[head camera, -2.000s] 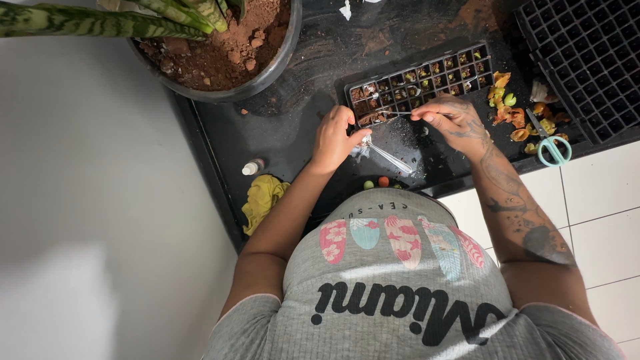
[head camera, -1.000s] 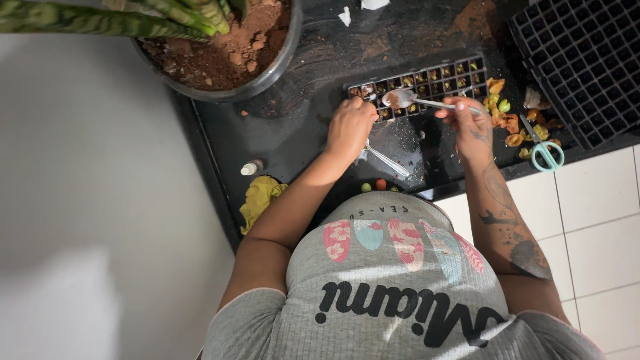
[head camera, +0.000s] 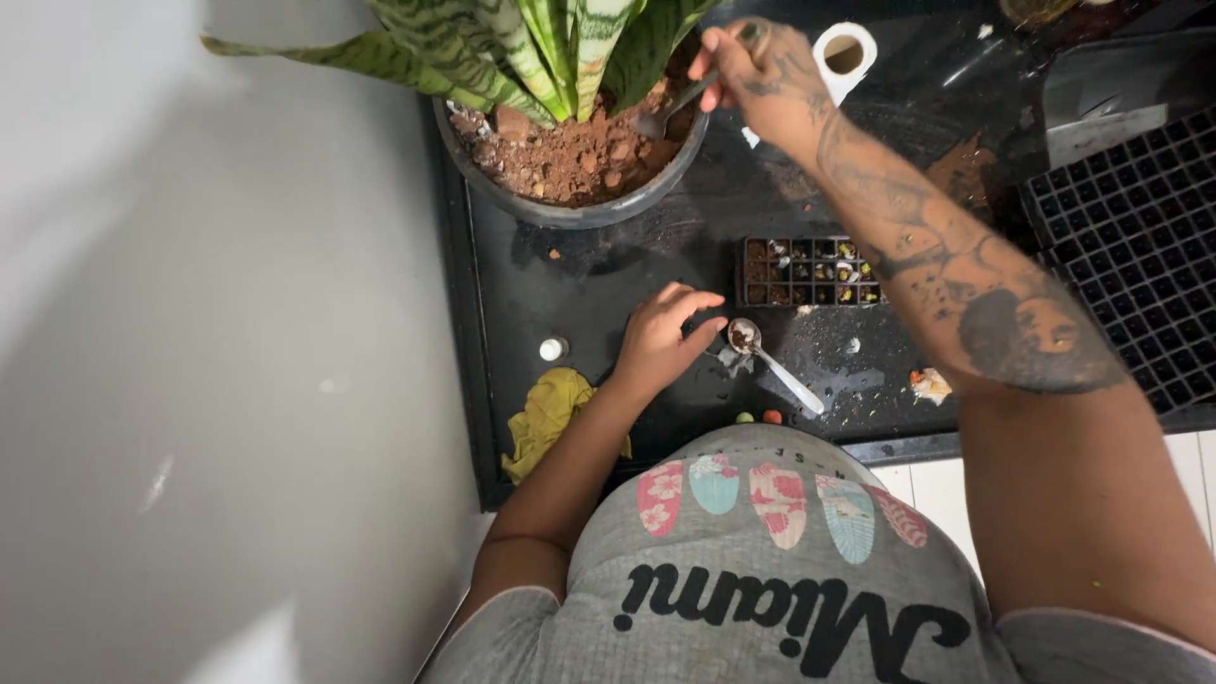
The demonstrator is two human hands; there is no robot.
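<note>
My right hand [head camera: 755, 71] grips a metal spoon [head camera: 679, 106], its bowl low in the reddish soil [head camera: 594, 157] of a potted snake plant [head camera: 575, 57]. The dark round pot [head camera: 579, 217] stands at the top of the view. My left hand [head camera: 670, 332] holds nothing, its fingers apart and curved, left of a second spoon [head camera: 784, 375] that has some soil in its bowl. Just beyond it lies a small black seedling tray [head camera: 800, 271]. Its left cells hold brown soil, others hold pale and yellow-green bits. My right forearm hides the tray's right end.
A small white-capped bottle [head camera: 552, 349] and a crumpled yellow cloth [head camera: 551, 418] are at the left on the black table [head camera: 589, 275]. A paper roll [head camera: 844, 55] stands at the top. Large black cell trays [head camera: 1140, 247] lie at the right. Small green and orange round things sit by my shirt.
My right hand has moved with its spoon from over the small tray to the pot's soil. My left hand has come away from the tray's left end. The view has shifted toward the pot.
</note>
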